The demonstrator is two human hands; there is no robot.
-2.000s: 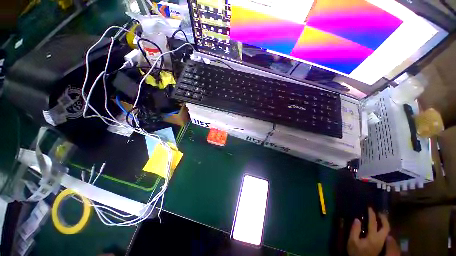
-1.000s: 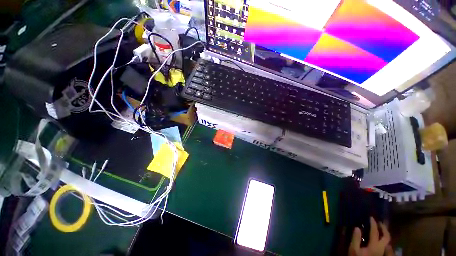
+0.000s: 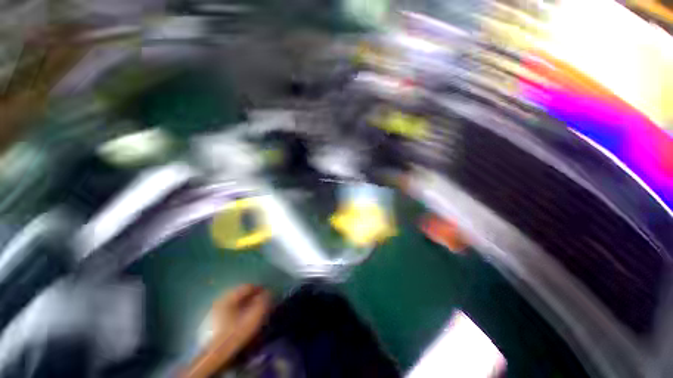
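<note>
The frame is heavily blurred. My left hand [image 3: 240, 314] is at the bottom, left of centre, over the green mat. Its fingers are too blurred to tell whether they hold anything. My right hand is not in view. The smartphone [image 3: 461, 354] lies at the bottom edge with its screen glowing white, partly cut off. The yellow tape roll [image 3: 242, 224] lies just above my left hand. A dark shape [image 3: 317, 332] is right beside my left hand; I cannot tell what it is.
The black keyboard [image 3: 561, 214] and bright monitor [image 3: 605, 96] are at the right. Yellow sticky notes [image 3: 363, 221] and an orange-red piece [image 3: 445, 232] lie on the mat. A blurred pile of cables and adapters is behind them. Pale blurred items stand at the left.
The view has swung left, so the phone, keyboard and tape have shifted right in the picture. My right hand and the mouse area have left the view. My left hand has come into view.
</note>
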